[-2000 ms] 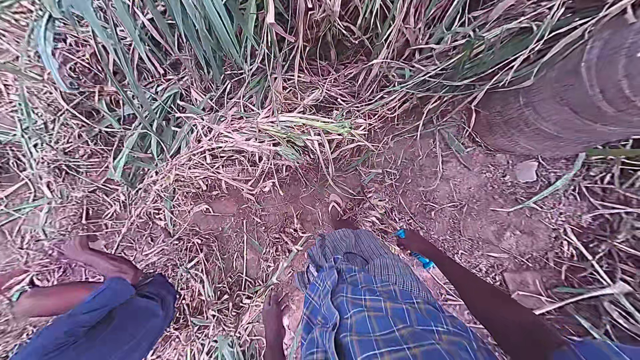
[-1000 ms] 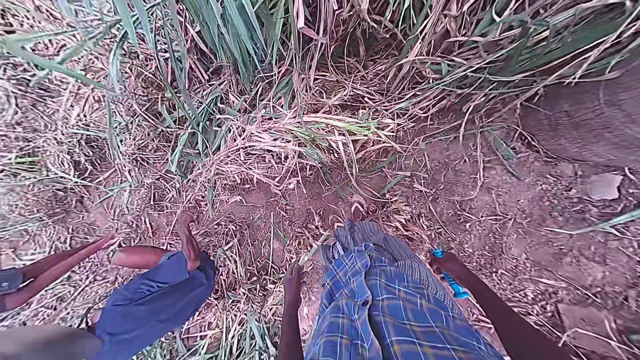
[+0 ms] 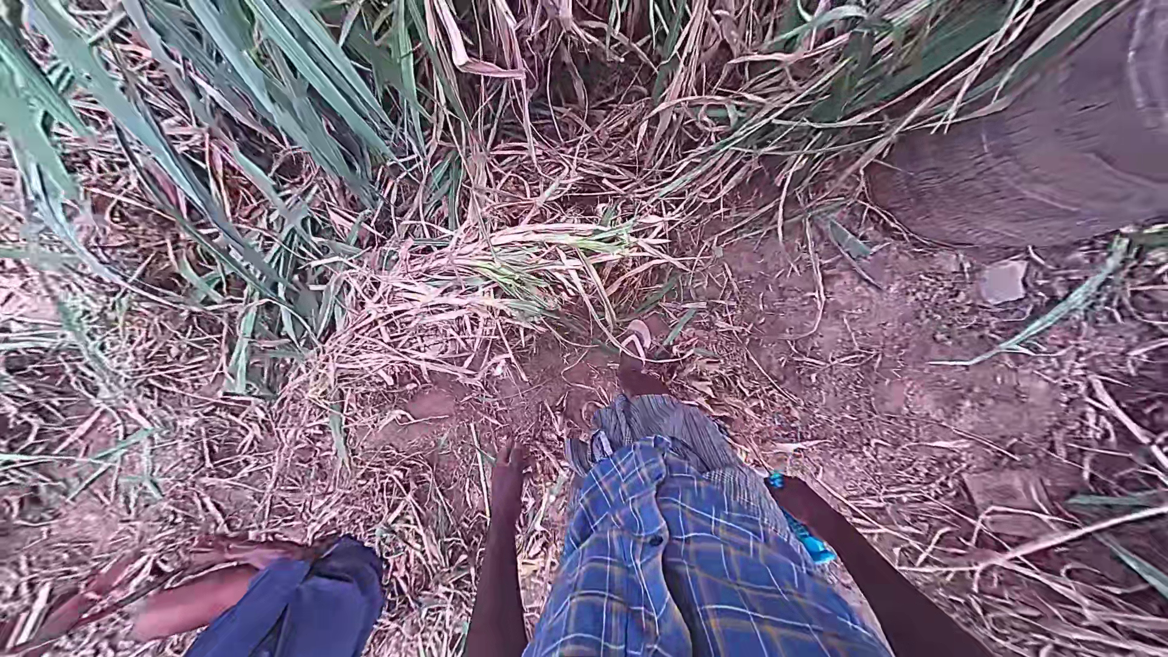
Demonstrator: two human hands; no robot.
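Note:
My left hand point(image 3: 508, 465) hangs low over the straw-strewn ground, left of my blue checked shirt point(image 3: 630, 547); nothing shows in it, and its fingers are too small to read. On the other side, my right hand point(image 3: 789, 493) is closed around a bright blue item point(image 3: 808, 538), which pokes out on both sides of it beside the shirt; what it is cannot be told. Below the shirt's hem are a grey striped cloth point(image 3: 675, 424) and a foot in a sandal point(image 3: 641, 342).
Tall green and dry grass point(image 3: 310, 100) spans the top. Cut grass point(image 3: 511, 265) lies in a heap ahead. A thick ringed trunk point(image 3: 1031, 164) stands upper right, near a flat stone point(image 3: 1004, 281). Another person in dark blue clothing point(image 3: 301, 593) is at the lower left.
The other person at the lower left has shifted posture between frames. My right hand keeps the blue item, and my left hand stays low beside the shirt.

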